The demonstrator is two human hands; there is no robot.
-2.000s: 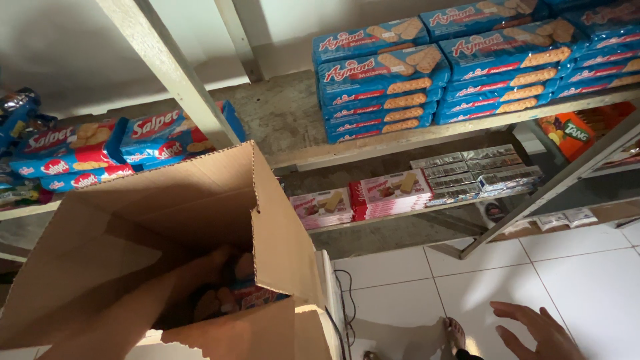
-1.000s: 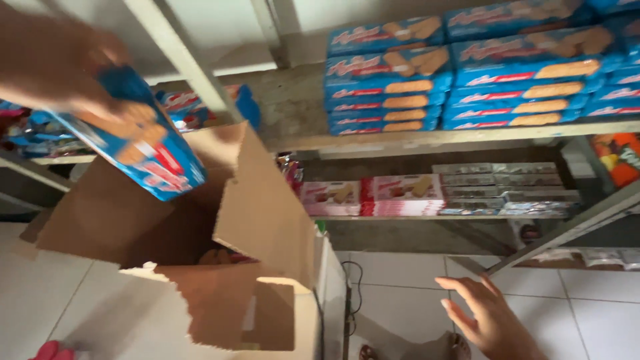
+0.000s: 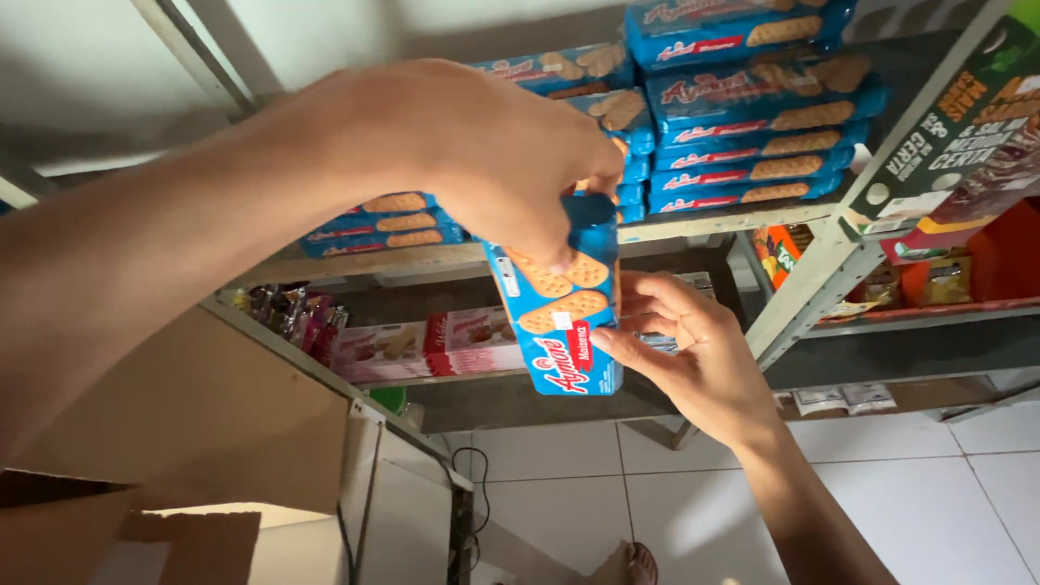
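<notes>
A blue packet of Aymoré Maizena biscuits (image 3: 561,325) hangs at a tilt in front of the shelf edge. From above, my left hand (image 3: 504,154) grips its upper end. My right hand (image 3: 691,349) touches the packet's right side, thumb on the front and fingers partly hidden behind it. Behind my hands, stacks of like blue biscuit packets (image 3: 747,130) lie on the upper shelf; my left hand and forearm cover part of them.
An open cardboard box (image 3: 195,406) stands at lower left. Pink wafer packets (image 3: 471,341) lie on the lower shelf. A metal shelf post (image 3: 861,227) rises at right. A black cable (image 3: 479,487) runs down beside the white cabinet; a foot in a sandal (image 3: 642,562) is on the tiles.
My left hand has carried the biscuit packet from above the cardboard box to the shelf front. My right hand has come up from over the floor to the packet. The view has shifted right.
</notes>
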